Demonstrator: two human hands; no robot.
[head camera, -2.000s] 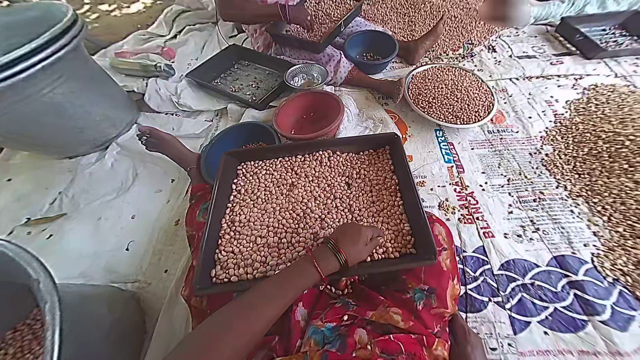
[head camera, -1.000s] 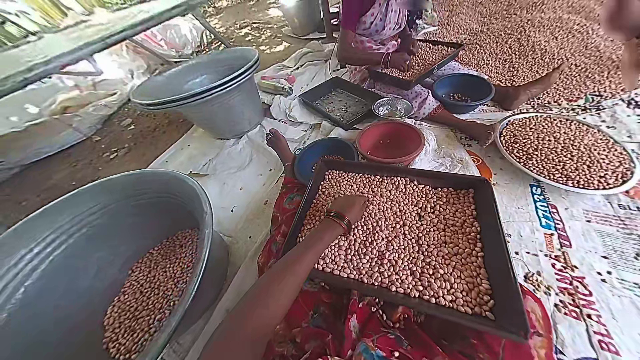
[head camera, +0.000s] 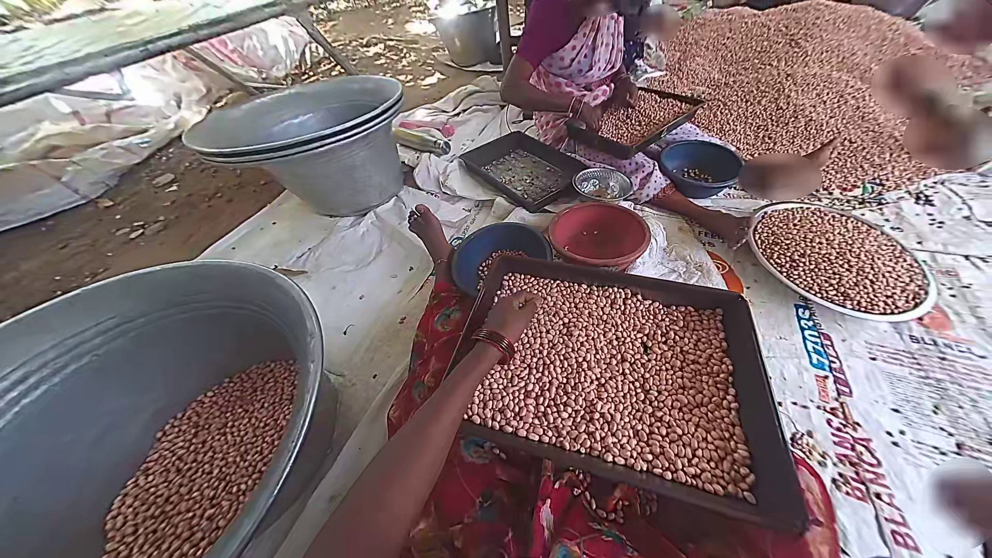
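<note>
A dark rectangular tray (head camera: 763, 403) rests on a lap in red patterned cloth, filled with pinkish-brown kernels (head camera: 612, 372) that look like peanuts. My left hand (head camera: 511, 314), with bangles at the wrist, is over the kernels near the tray's far left corner. Its fingers are curled and partly hidden, so whether it holds a kernel cannot be told. My right hand is out of view. Just beyond the tray stand a blue bowl (head camera: 465, 260) with some kernels and a red bowl (head camera: 601, 232) with a few small bits inside.
At left stand a large metal tub (head camera: 302, 325) part full of kernels and stacked tubs (head camera: 349, 170). Ahead, a person (head camera: 573, 77) works at another tray (head camera: 682, 116), near a dark tray (head camera: 527, 170) and a blue bowl (head camera: 701, 167). A full round dish (head camera: 922, 306) sits right.
My left hand has moved from near the tray's front right part to its far left corner. The view has swung to the left, bringing more of the large tub into sight.
</note>
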